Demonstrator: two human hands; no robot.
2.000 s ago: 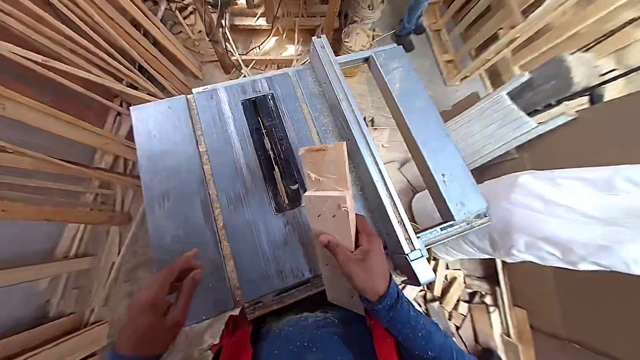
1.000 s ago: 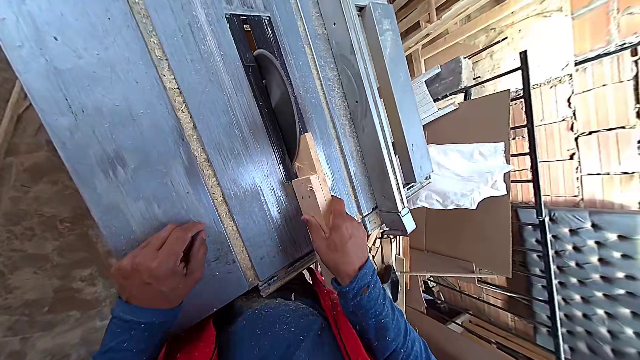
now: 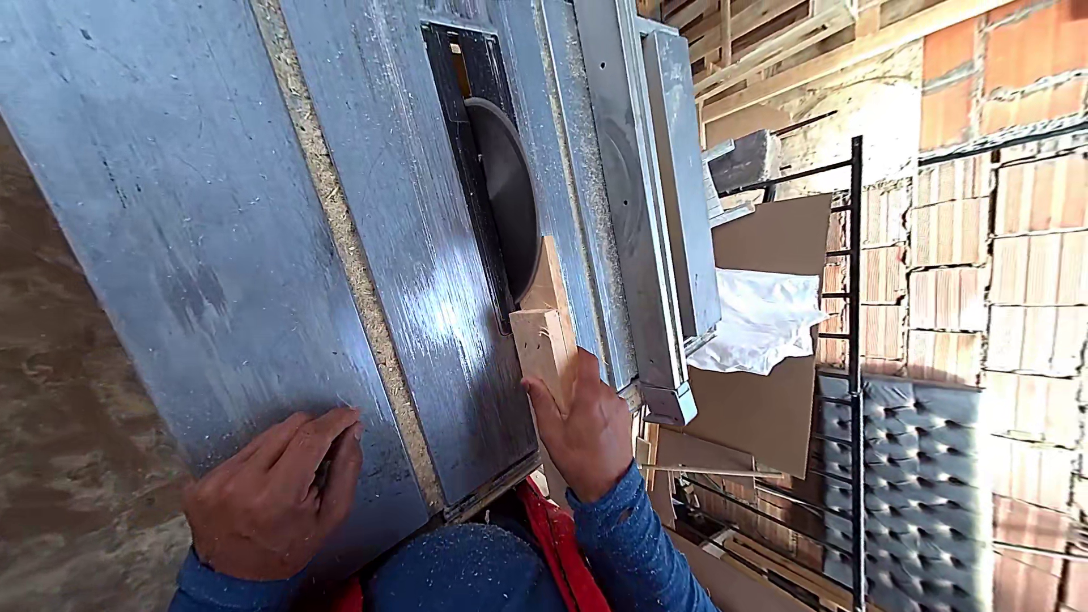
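Observation:
My right hand (image 3: 588, 429) grips a pale wooden block (image 3: 541, 340) that lies with a longer wood piece (image 3: 548, 276) on the metal top of a table saw (image 3: 425, 280). The far end of the longer piece is right beside the circular saw blade (image 3: 508, 191), which stands up through the black insert (image 3: 446, 93). Whether they touch, or whether the blade spins, I cannot tell. My left hand (image 3: 276, 493) rests on the near left part of the saw top with curled fingers, and no object shows in it.
The metal rip fence (image 3: 642, 212) runs along the right of the blade. Sawdust fills the table slot (image 3: 327, 187). Beyond the saw are white sheeting (image 3: 756, 319), brown board (image 3: 765, 408), a black metal frame (image 3: 856, 340), a tufted grey panel (image 3: 905, 484) and a brick wall (image 3: 1033, 280).
The view has swung and moved closer to the saw. The wood in my right hand has come up to the blade, and my left hand, raised at first, now rests on the saw top.

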